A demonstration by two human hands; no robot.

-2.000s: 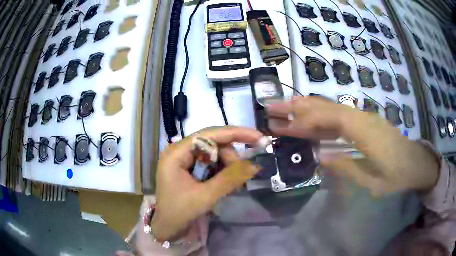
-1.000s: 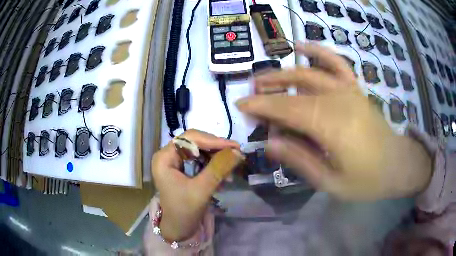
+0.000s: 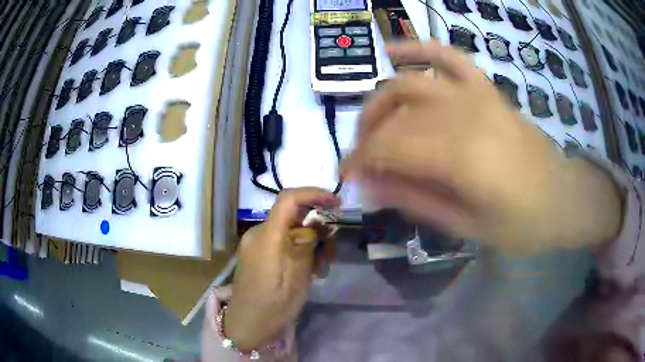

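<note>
My left hand [image 3: 279,258] is at the near edge of the bench, its fingers curled around a small pale plug [image 3: 315,220] with thin dark leads. My right hand [image 3: 452,152] is raised over the test fixture and is blurred; I cannot tell whether it holds anything. The test fixture [image 3: 421,256] shows only a silver corner of its frame and part of its black base below my right hand. The handheld meter [image 3: 344,53] lies behind my hands, with a red central button and a dark cable plugged into its bottom.
A white foam tray [image 3: 141,237] with rows of dark units and tan empty pockets stands at left. Another foam tray [image 3: 488,63] is at right. A coiled black cord [image 3: 254,106] runs left of the meter. Brown cardboard [image 3: 166,279] sticks out below the left tray.
My right hand has moved from the fixture up and left, covering the round silver piece. My left fingers have closed in around the plug. The view has shifted slightly.
</note>
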